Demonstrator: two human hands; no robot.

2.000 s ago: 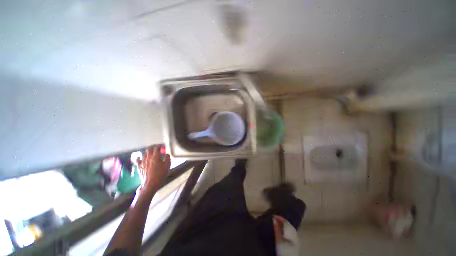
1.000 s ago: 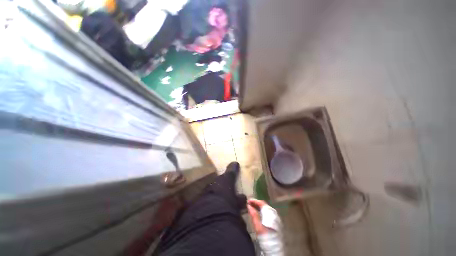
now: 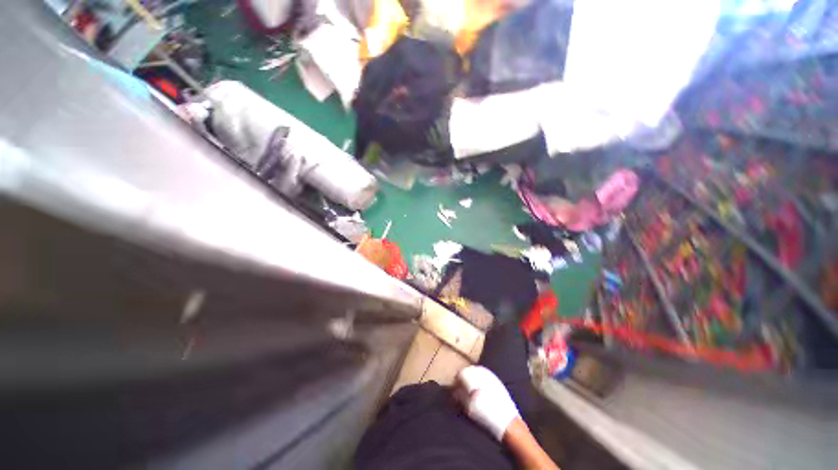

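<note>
My right hand [image 3: 487, 401], in a white covering with a bare wrist below it, is low in the middle, in front of my dark-clothed legs. Its fingers look curled, but I cannot tell whether they hold anything. My left hand is not in view. My dark trousers [image 3: 418, 431] fill the bottom centre. One leg reaches forward over the doorway sill [image 3: 452, 332], and dark cloth [image 3: 499, 278] lies just beyond it on the green floor.
A pale roll [image 3: 289, 147] lies at the left beyond the door [image 3: 276, 248]. A black bundle [image 3: 404, 92], white cloth [image 3: 505, 119] and a pink bundle [image 3: 611, 193] lie ahead. Scraps [image 3: 447, 216] dot the floor. Multicoloured material [image 3: 735, 239] fills the right. A wall edge [image 3: 597, 431] stands lower right.
The view has moved to the doorway and the green floor outside. The sink, dipper and green bucket have left the picture. The white-covered hand is still low in front of my legs.
</note>
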